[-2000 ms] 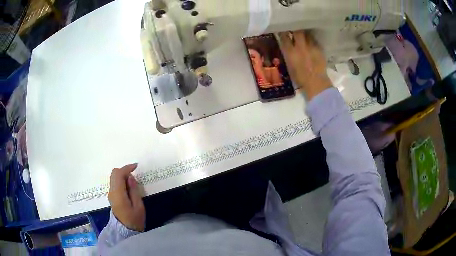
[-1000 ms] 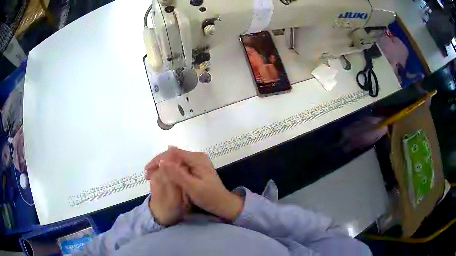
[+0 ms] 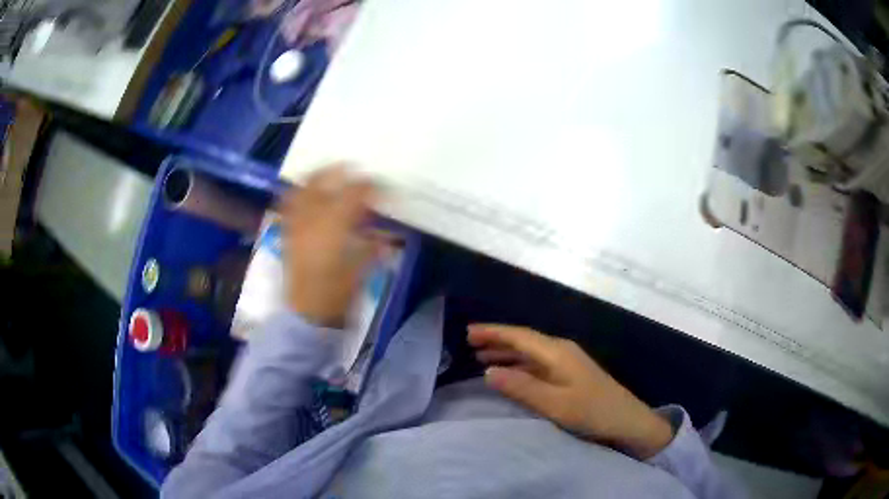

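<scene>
My left hand (image 3: 327, 244) is blurred. It is over the right side of the blue plastic bin (image 3: 125, 390), by the table's front left corner, above a white and blue notebook (image 3: 255, 283). Whether it holds anything cannot be told. My right hand (image 3: 570, 388) is over my lap below the table edge, empty, with its fingers apart. The white sewing table (image 3: 507, 107) spans the top of the view. The cream sewing machine (image 3: 829, 107) is at the right, with the phone (image 3: 858, 253) beside it, dark and partly cut off.
The bin also holds a red-and-white jar (image 3: 148, 331), clear jars and a pinkish-brown cylinder (image 3: 219, 203). A cluttered blue tray (image 3: 219, 132) left of the table holds a white round item (image 3: 287, 66) and pink fabric (image 3: 320, 19). A measuring scale runs along the table's front edge.
The view has swung left to the bin and tray. My hands were clasped together above the table's front edge and are now apart, the left over the bin, the right over my lap.
</scene>
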